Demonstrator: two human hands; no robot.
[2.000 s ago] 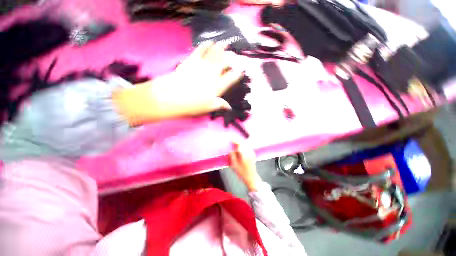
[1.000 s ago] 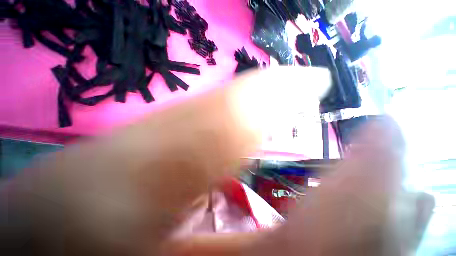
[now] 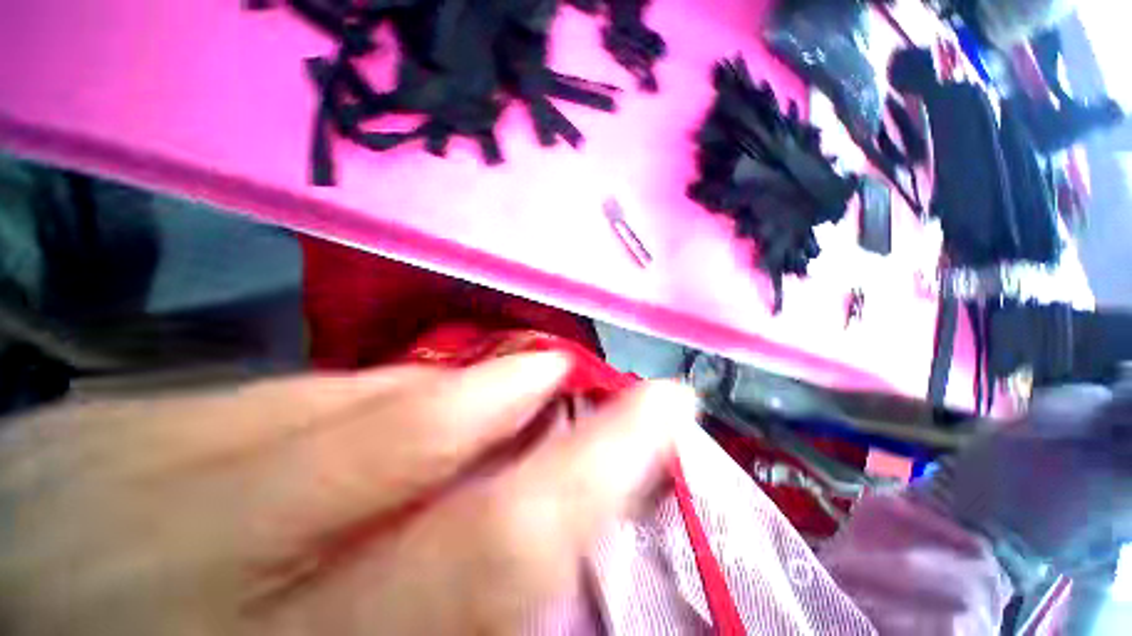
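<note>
My left hand (image 3: pixel 410 460) is large and blurred at the lower left and centre, close to the camera. Its fingertips are over the red apron (image 3: pixel 472 333); whether they hold the cloth cannot be told. My right hand cannot be made out. A loose pile of black webbing straps (image 3: pixel 466 68) lies on the pink table (image 3: pixel 199 87). A denser fanned pile of black straps (image 3: pixel 770 174) lies to its right. Small pale snips (image 3: pixel 627 234) lie on the table between the piles, near the front edge.
Small black pieces (image 3: pixel 633 44) lie between the piles, further back. A dark flat phone (image 3: pixel 875 214) lies right of the fanned pile. Clear plastic (image 3: pixel 838 50) and black bag panels (image 3: pixel 987 174) are at the back right. A red machine (image 3: pixel 795 478) stands below the table.
The view has swung left since the first frame, bringing the loose pile and snips into sight. The large blurred hand has dropped from across the table to the apron. The fanned pile is uncovered.
</note>
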